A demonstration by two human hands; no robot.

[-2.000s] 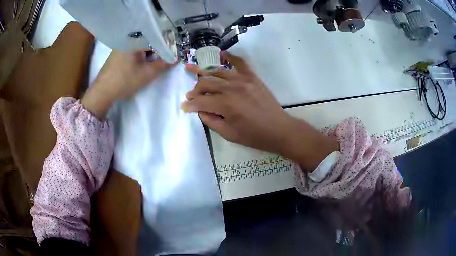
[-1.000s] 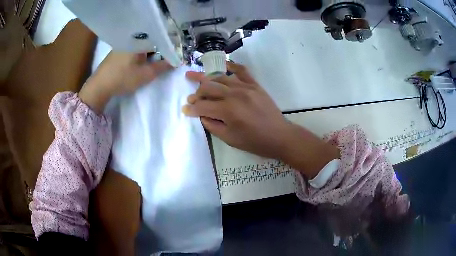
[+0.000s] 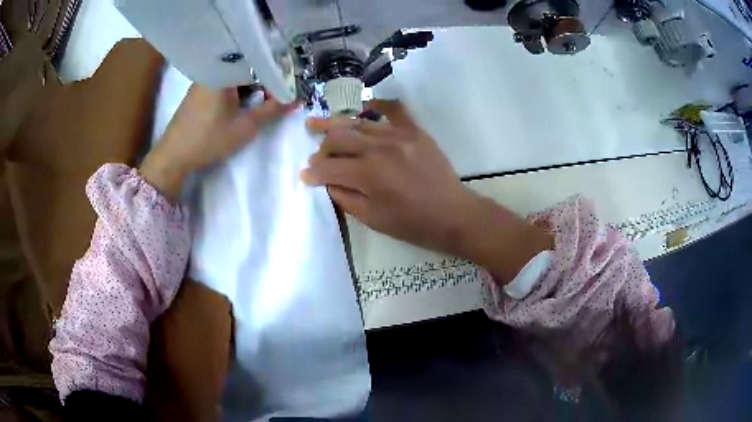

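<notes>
A bag panel (image 3: pixel 272 272), white backing side up, lies under my hands and hangs over the table's front edge. Its top end is at the needle area of the sewing machine head (image 3: pixel 190 41). My left hand (image 3: pixel 206 132) lies on the panel's upper left, slightly blurred, fingers pointing to the needle area. My right hand (image 3: pixel 387 173) lies on its upper right edge, fingers bent, fingertips on the white sheet. The presser foot is mostly hidden behind the machine head and the ribbed white tension knob (image 3: pixel 343 95). I cannot tell whether either hand pinches the panel.
Brown bag pieces (image 3: pixel 74 165) lie at the left and under the white panel. The white table (image 3: pixel 536 107) has a printed ruler scale (image 3: pixel 412 280) near its front edge. A black looped cord (image 3: pixel 717 165) and a yellowish item (image 3: pixel 689 114) lie at the right.
The view has shifted slightly. My left hand has moved a little toward the needle area. My right hand and the panel hold nearly the same place.
</notes>
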